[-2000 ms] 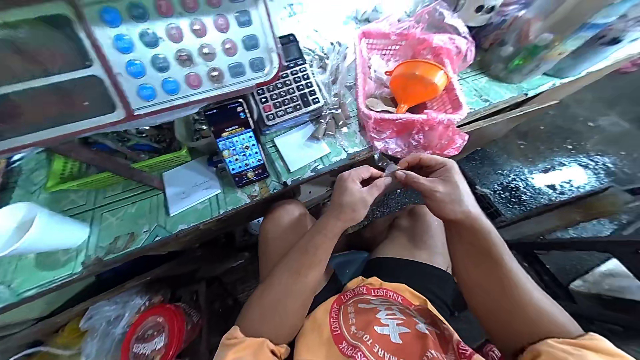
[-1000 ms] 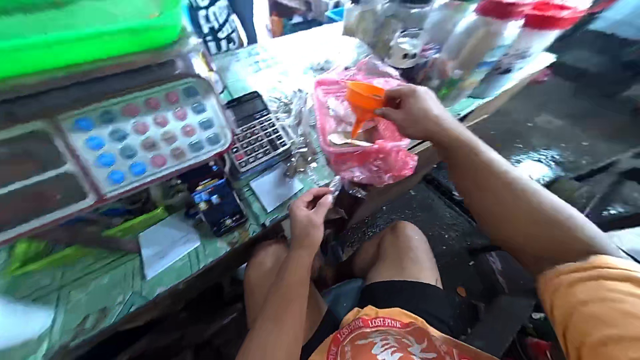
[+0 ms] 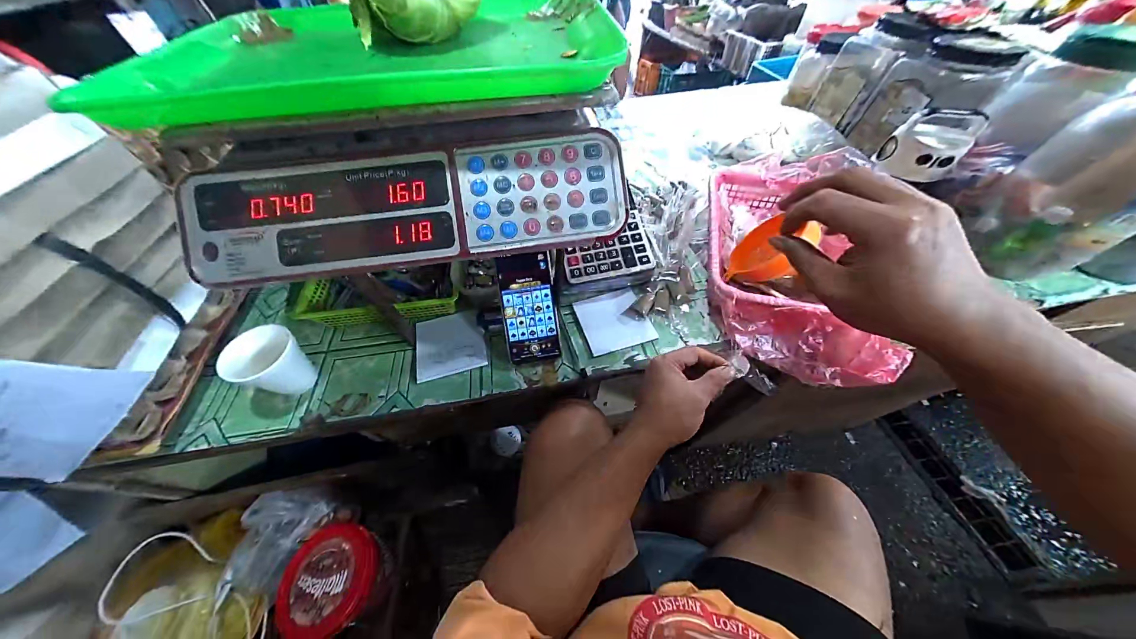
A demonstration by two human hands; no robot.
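Observation:
My left hand (image 3: 682, 390) pinches a small clear plastic bag (image 3: 753, 373) at the counter's front edge. To its upper right, my right hand (image 3: 874, 248) has its thumb and fingers at the rim of an orange plastic funnel (image 3: 765, 252). The funnel lies tilted in a pink plastic basket (image 3: 723, 213) lined with pink plastic film, and part of it is hidden by the fingers. Left of the basket is a pile of small filled clear packets (image 3: 670, 257).
A digital scale (image 3: 399, 204) with a green tray (image 3: 337, 62) stands at the back left. Before it are a phone (image 3: 530, 311), a calculator (image 3: 612, 248), paper pieces (image 3: 451, 346) and a white cup (image 3: 266, 359). Plastic jars (image 3: 941, 80) line the back right.
Two seconds ago both hands were together before the basket; my right hand has since moved to the funnel. The funnel, held upright a second ago, now lies tilted lower in the basket. The view has shifted.

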